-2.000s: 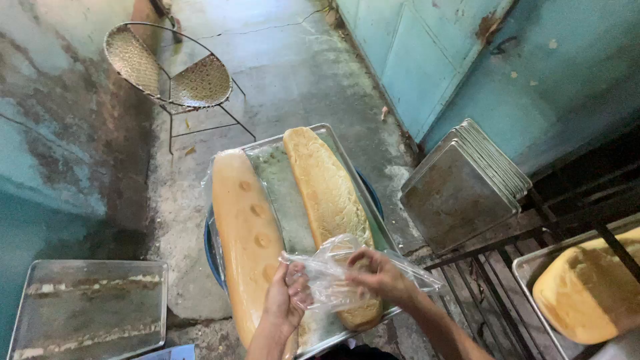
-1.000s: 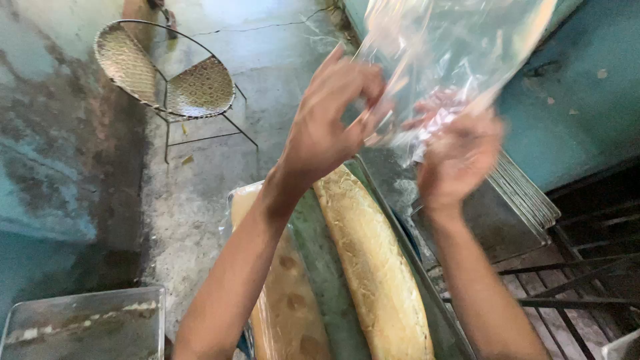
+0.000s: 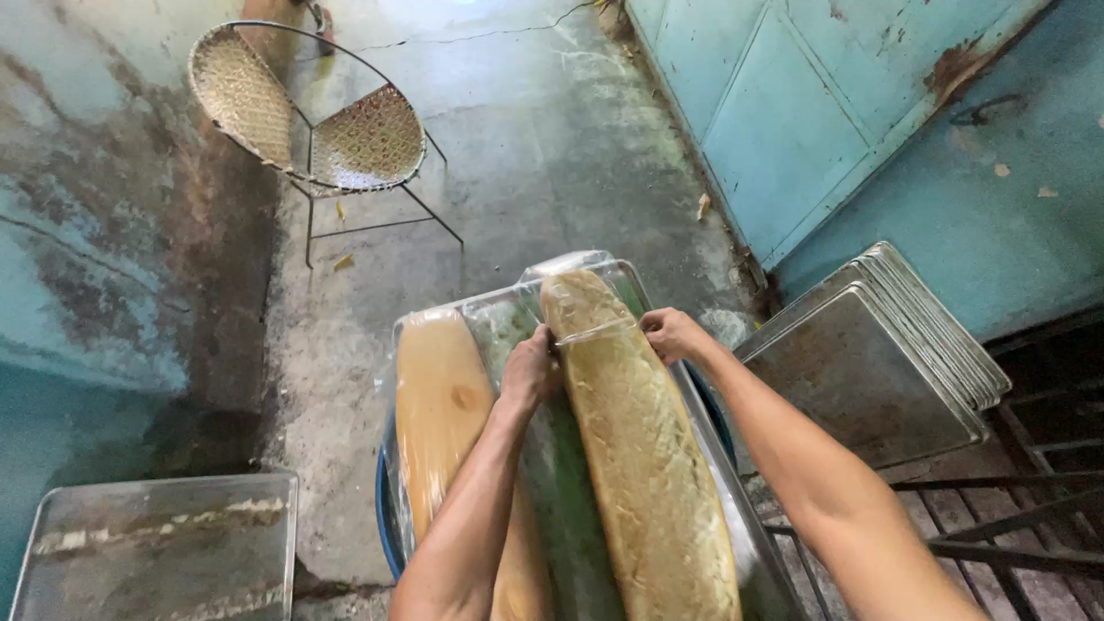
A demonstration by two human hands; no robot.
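Two long bread loaves lie side by side on a metal baking tray (image 3: 552, 483). Clear plastic covers the left loaf (image 3: 444, 388). Over the far end of the right loaf (image 3: 647, 448) is a clear plastic bag (image 3: 586, 302), its mouth edge crossing the crust. My left hand (image 3: 528, 366) grips that edge at the loaf's left side, my forearm passing over the left loaf. On the right side my right hand (image 3: 673, 335) pinches the bag's edge, fingertips partly hidden by the loaf. Below the tray shows the rim of a blue round container (image 3: 388, 509).
A round woven chair (image 3: 366, 142) with metal legs stands ahead on the concrete floor. Stacked baking trays (image 3: 871, 371) lean near the teal wall at right, above a dark metal railing (image 3: 1018, 552). Another tray (image 3: 159, 552) is at lower left.
The plastic bag, raised in both hands a second ago, is now over the right loaf's far end. Both hands have come down to either side of that loaf.
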